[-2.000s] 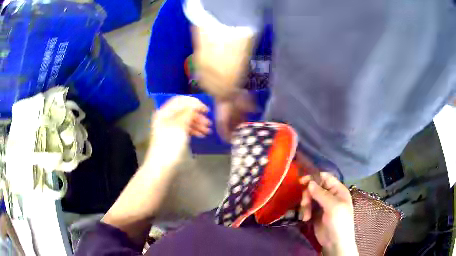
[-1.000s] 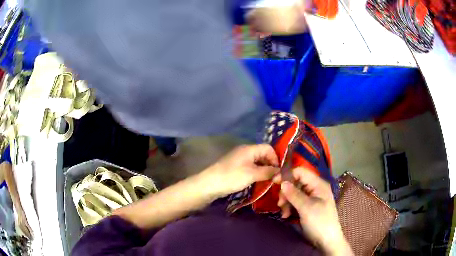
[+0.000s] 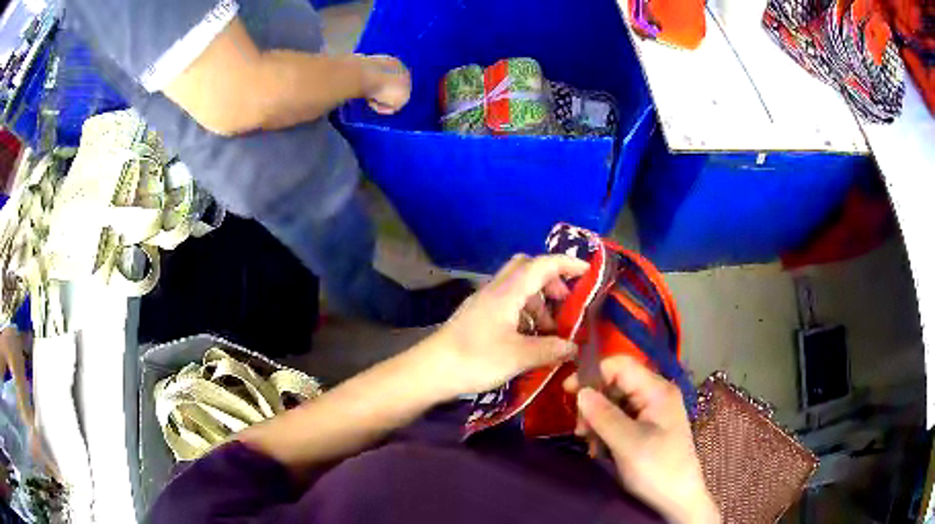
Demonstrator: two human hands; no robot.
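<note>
An orange pouch [image 3: 661,307] with navy-and-cream print is held over my lap, partly turned so its orange inside and a pale edge show. My left hand [image 3: 513,317] grips its upper left edge between thumb and fingers. My right hand [image 3: 641,420] is closed at the pouch's lower front, by a dark narrow strip [image 3: 592,343] that runs up from its fingers. Whether the right hand also holds a tool cannot be told. Navy bands cross the pouch's right side.
A blue bin [image 3: 482,169] ahead holds tied bundles [image 3: 497,97]. A person [image 3: 256,143] stands left of it. White table [image 3: 718,92] upper right bears orange pieces. Cream straps [image 3: 220,399] fill a grey bin; more lie left. A brown woven item [image 3: 748,450] is beside my lap.
The coworker has moved left, uncovering the blue bin and its bundles. My left hand has come from reaching forward onto the pouch and has shifted slightly up along its edge.
</note>
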